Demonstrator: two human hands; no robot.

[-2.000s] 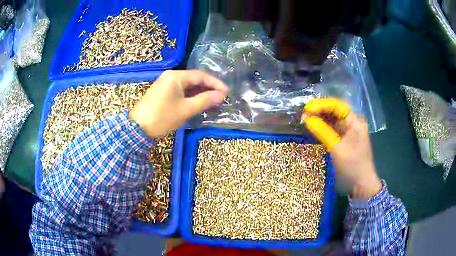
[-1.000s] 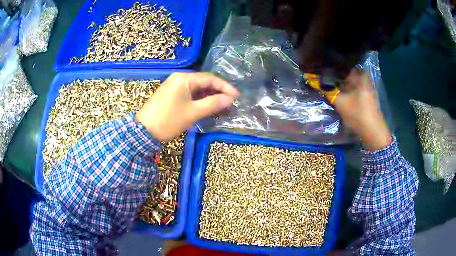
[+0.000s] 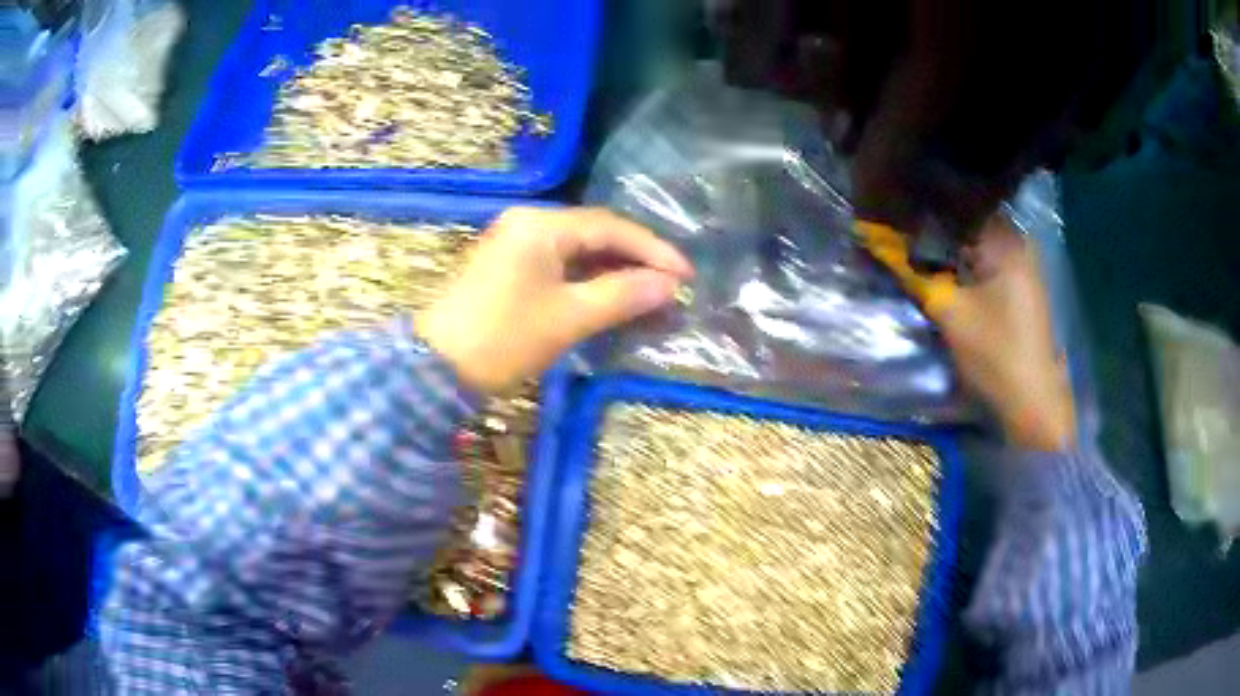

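Note:
My left hand (image 3: pixel 558 288) is above the clear plastic bag's left edge and the large left tray. Its thumb and index finger pinch a tiny gold metal piece (image 3: pixel 684 294). My right hand (image 3: pixel 1000 320), with yellow finger cots (image 3: pixel 904 265), is at the dark machine (image 3: pixel 925 109); its fingertips are partly hidden there and I cannot tell if they hold anything. The large left tray (image 3: pixel 150 326) has a coarse heap of metal pieces (image 3: pixel 286 299). The near right tray (image 3: pixel 555 544) has a fine, even heap (image 3: pixel 755 544). The picture is blurred.
An upper-left blue tray (image 3: pixel 564 82) has a loose pile (image 3: pixel 401 102). The clear plastic bag (image 3: pixel 762 306) lies under the machine. Filled clear bags lie at the far left (image 3: pixel 55 272) and right (image 3: pixel 1203 422). A dark sleeve (image 3: pixel 48 558) shows at the lower left. The bench top (image 3: pixel 1156 598) is dark green.
My right hand has moved up from above the near tray to the machine. My left hand keeps its pinch. The whole view has shifted, so the trays appear further right.

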